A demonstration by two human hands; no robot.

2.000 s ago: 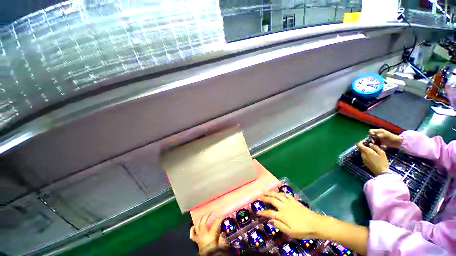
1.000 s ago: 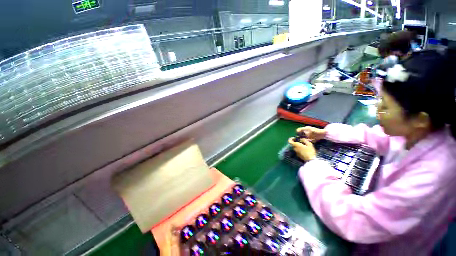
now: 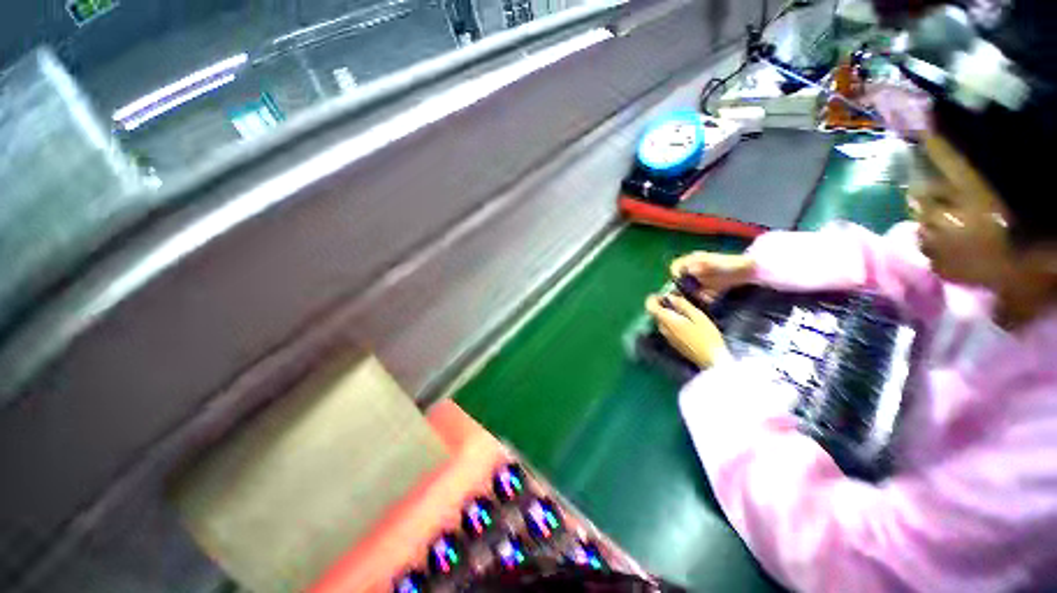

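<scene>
Neither of my hands is in view. Nearest in front of me, a clear blister tray holds several round black watch units (image 3: 478, 517) with small lit coloured icons, cut off by the bottom edge. A salmon-orange sheet (image 3: 461, 431) lies under the tray and shows along its far side. A cream board (image 3: 313, 475) stands tilted against the back panel, behind the tray. A dark blurred shape at the bottom edge covers part of the tray; I cannot tell what it is.
A person in a pink smock (image 3: 800, 463) sits on the right, both hands on a small dark part over a blister tray (image 3: 829, 359). A blue-rimmed round gauge (image 3: 672, 144) and a red-edged black object (image 3: 753, 180) stand beyond. The grey panel (image 3: 348, 278) runs along the back.
Both of my hands were on the watch tray two seconds ago and are now out of view. The view has swung right and tilted, so the tray sits lower and more cut off.
</scene>
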